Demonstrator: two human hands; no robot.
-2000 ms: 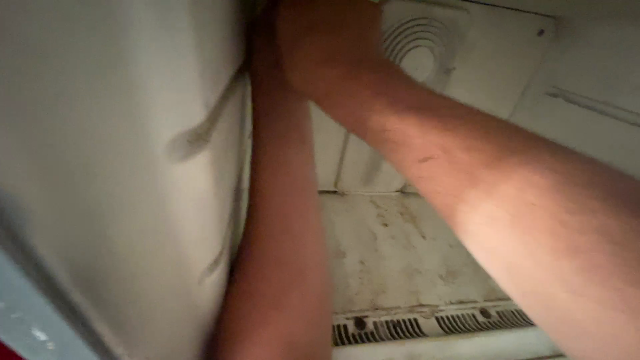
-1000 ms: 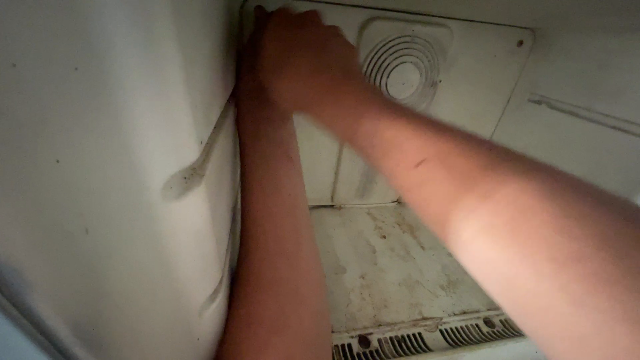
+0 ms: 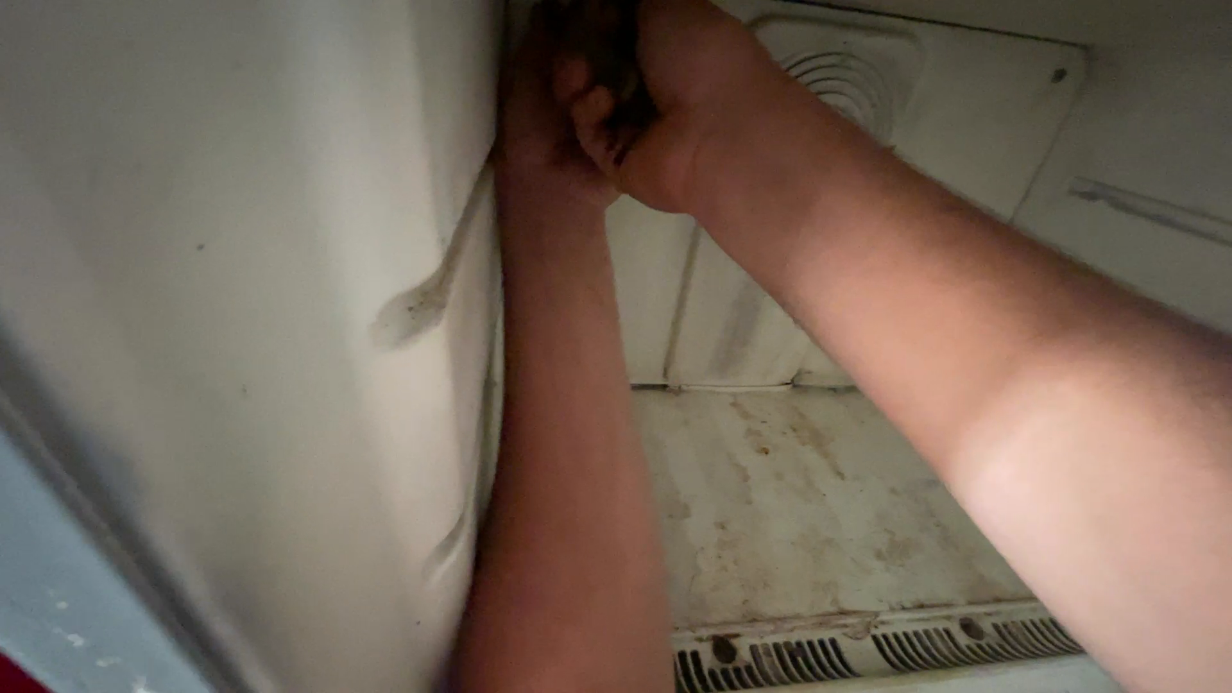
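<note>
Both forearms reach into the white interior of what looks like a refrigerator or freezer compartment. At the top, my left hand (image 3: 549,115) is close against the left wall liner (image 3: 385,192), its fingers mostly hidden in shadow and behind the other hand. My right hand (image 3: 664,106) crosses over from the right and meets it, fingers curled, with a dark patch on or in the palm. Whether that is an object, dirt or shadow cannot be told. The back panel (image 3: 645,289) with its round ringed vent (image 3: 842,82) is behind the hands.
Brown stains mark the compartment floor (image 3: 770,500). Slotted vent grilles (image 3: 799,659) with round screw spots run along its front edge. A shelf rail (image 3: 1155,207) projects from the right wall, and moulded ridges (image 3: 414,308) stick out on the left. A blue-grey edge (image 3: 67,558) is at lower left.
My right hand has turned at the wrist, so its curled fingers and the dark patch now show. Both hands remain together at the upper left.
</note>
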